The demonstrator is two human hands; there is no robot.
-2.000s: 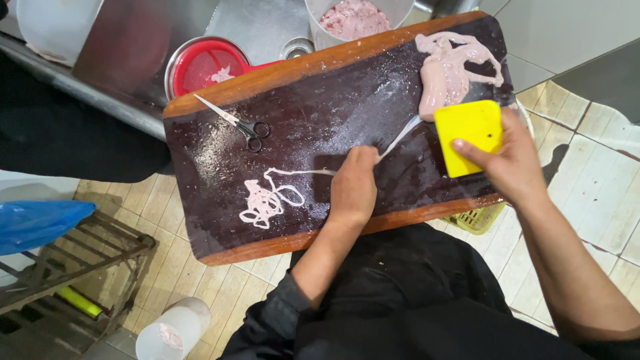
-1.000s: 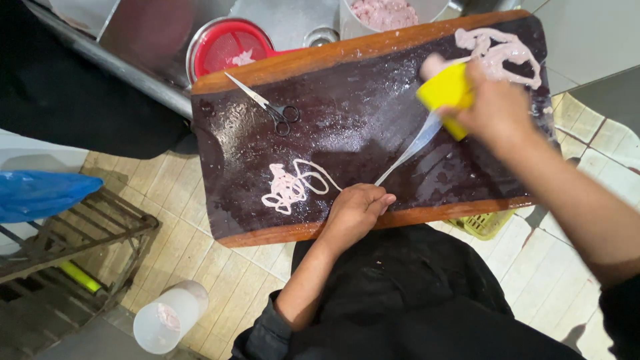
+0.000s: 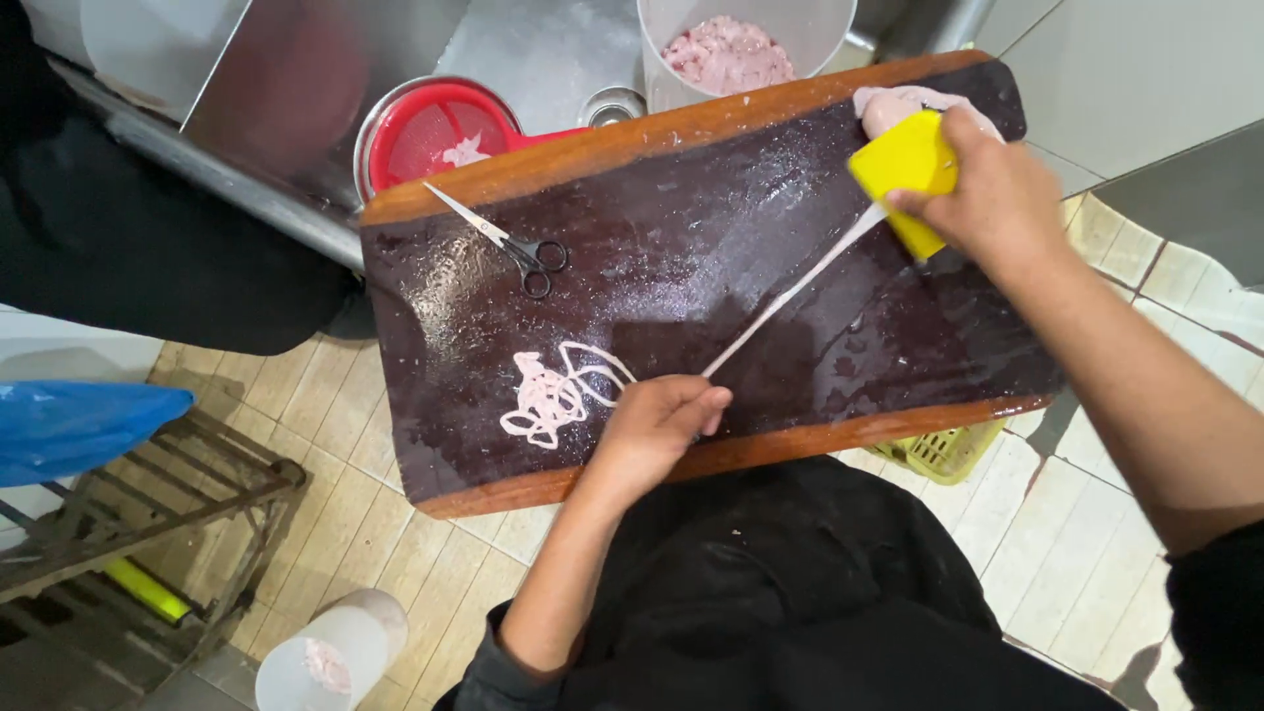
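Note:
A dark cutting board (image 3: 632, 267) with orange-brown wooden edges lies across the view. My left hand (image 3: 664, 420) grips a pale, stretched casing-like strand (image 3: 790, 296) near the board's lower edge. The strand runs up to a yellow flat scraper (image 3: 907, 178), which my right hand (image 3: 987, 193) holds at the upper right. Partly covered by that scraper and hand, a pale pink, wet tissue piece (image 3: 884, 107) lies at the board's corner. Thin strand loops (image 3: 545, 400) are heaped left of my left hand. Black-handled scissors (image 3: 509, 242) rest with slightly parted blades at the upper left.
Behind the board are a red strainer (image 3: 425, 138), a metal sink (image 3: 538, 49) and a translucent container (image 3: 671, 84) of pink pieces. A metal rack (image 3: 188, 494) with a blue plastic bag (image 3: 89, 425) and another translucent container (image 3: 316, 662) stand lower left. A yellow-green basket (image 3: 943, 449) shows below the board.
The stretch of strand between my left hand and the scraper has become longer since two seconds ago. My right hand and the yellow scraper have moved farther from my left hand, toward the upper right.

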